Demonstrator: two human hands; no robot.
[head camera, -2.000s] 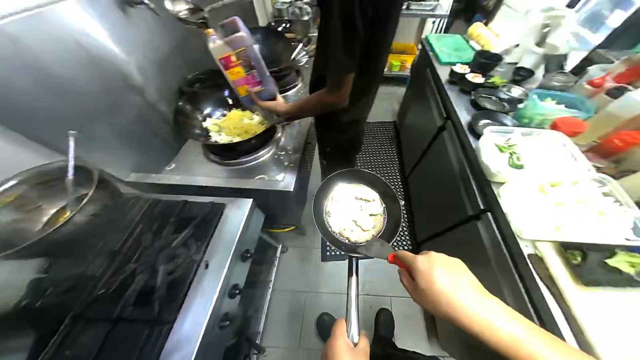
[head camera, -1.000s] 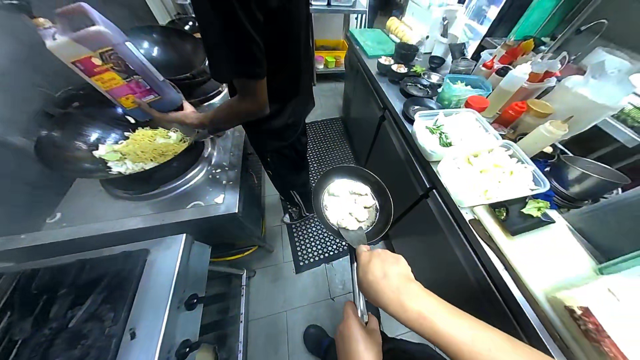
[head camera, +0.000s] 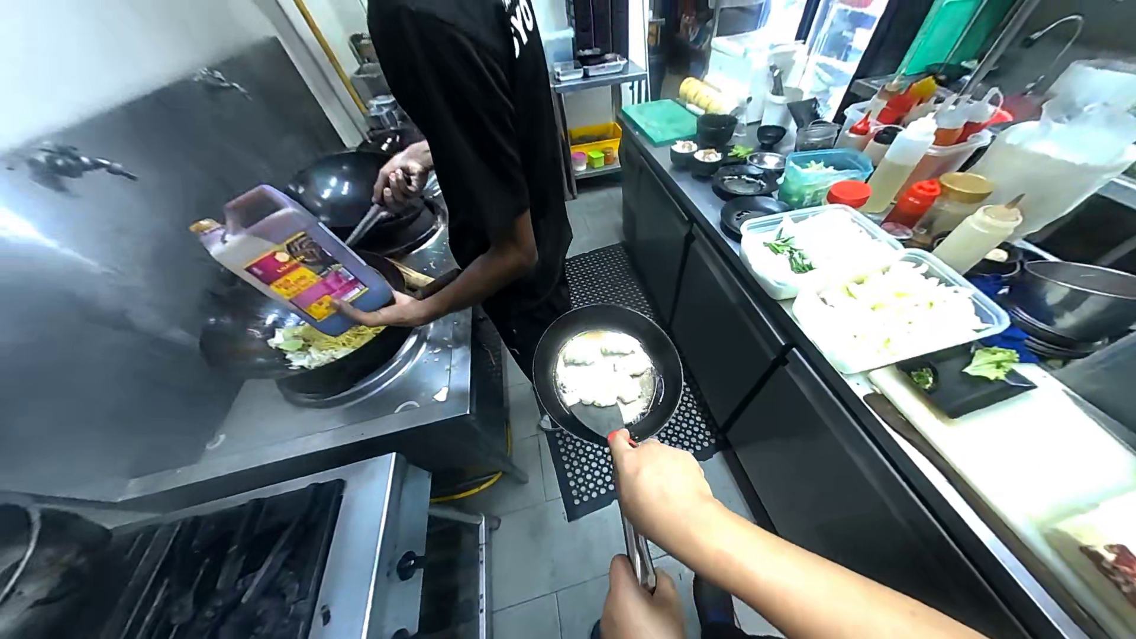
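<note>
A black frying pan (head camera: 552, 359) is held over the floor between the stoves and the counter. Its metal handle is in the grip of my left hand (head camera: 641, 603) at the bottom of the view. My right hand (head camera: 664, 479) is closed around a spatula (head camera: 596, 417), whose dark blade rests in the pan. Pale food pieces (head camera: 603, 368) lie in shiny liquid there, partly washed out by glare. The spatula's handle is mostly hidden by my right hand.
At the left a co-worker (head camera: 479, 133) tilts a large plastic jug (head camera: 302, 257) over a wok (head camera: 257, 342) with noodles. A stove grate (head camera: 222, 559) is at lower left. The right counter (head camera: 710, 204) bears food tubs (head camera: 896, 306), squeeze bottles (head camera: 901, 164) and a cutting board (head camera: 1021, 435).
Since the first frame, the view has swung to the right. The co-worker's other hand now shows, gripping a metal handle above the far wok. My hands still hold the pan and spatula.
</note>
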